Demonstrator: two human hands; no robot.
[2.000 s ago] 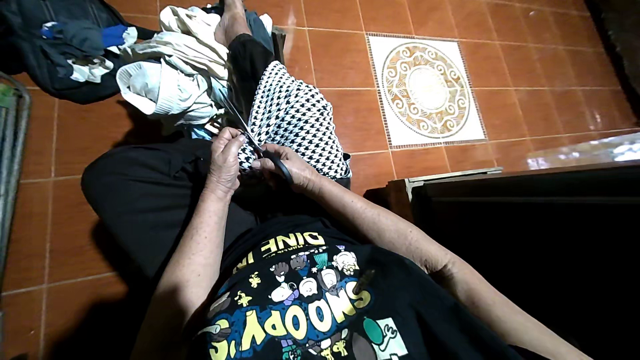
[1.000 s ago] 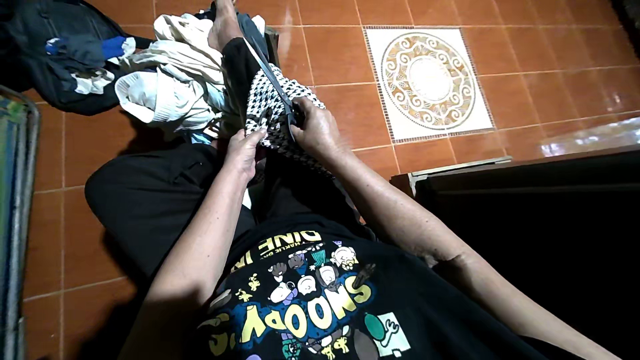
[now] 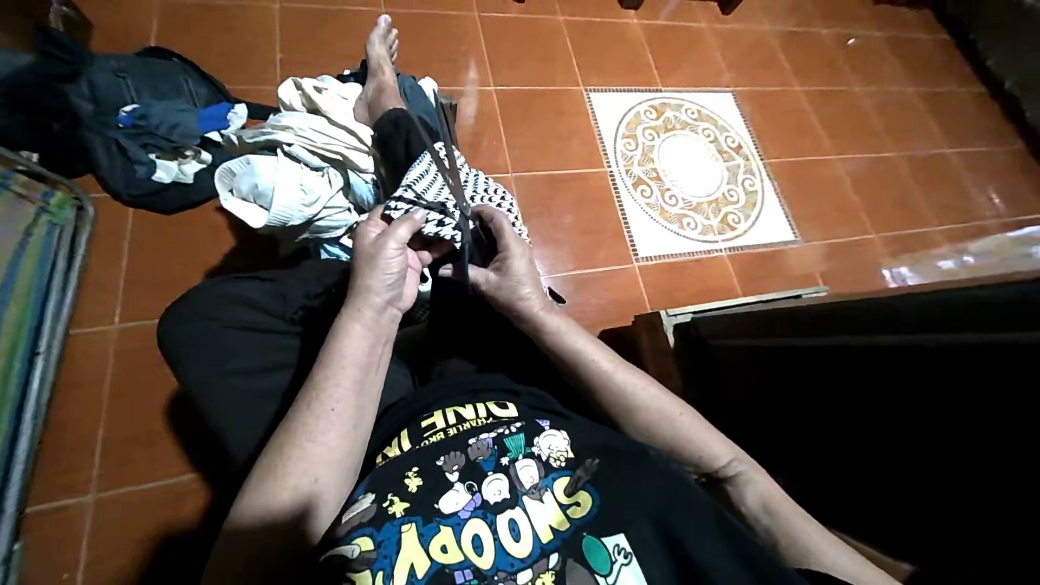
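My left hand (image 3: 385, 258) pinches the edge of a black-and-white houndstooth cloth (image 3: 496, 199) between thumb and fingers. The cloth lies over my outstretched leg. My right hand (image 3: 505, 264) grips the dark handles of a pair of scissors (image 3: 452, 175), whose long blades point up toward my bare foot and lie across the cloth. The blades look slightly parted. Both hands are close together above my lap, and part of the handles is hidden by my right fingers.
Cream and white garments (image 3: 301, 175) are heaped left of my foot, beside a black bag (image 3: 154, 106) with clothes on it. A metal-framed striped item (image 3: 41, 325) stands at far left. Dark furniture (image 3: 853, 406) is at right. A patterned tile (image 3: 691, 171) is set in the floor.
My right hand with the scissors has come down, nearer my lap, since one second ago. My left hand still holds the cloth.
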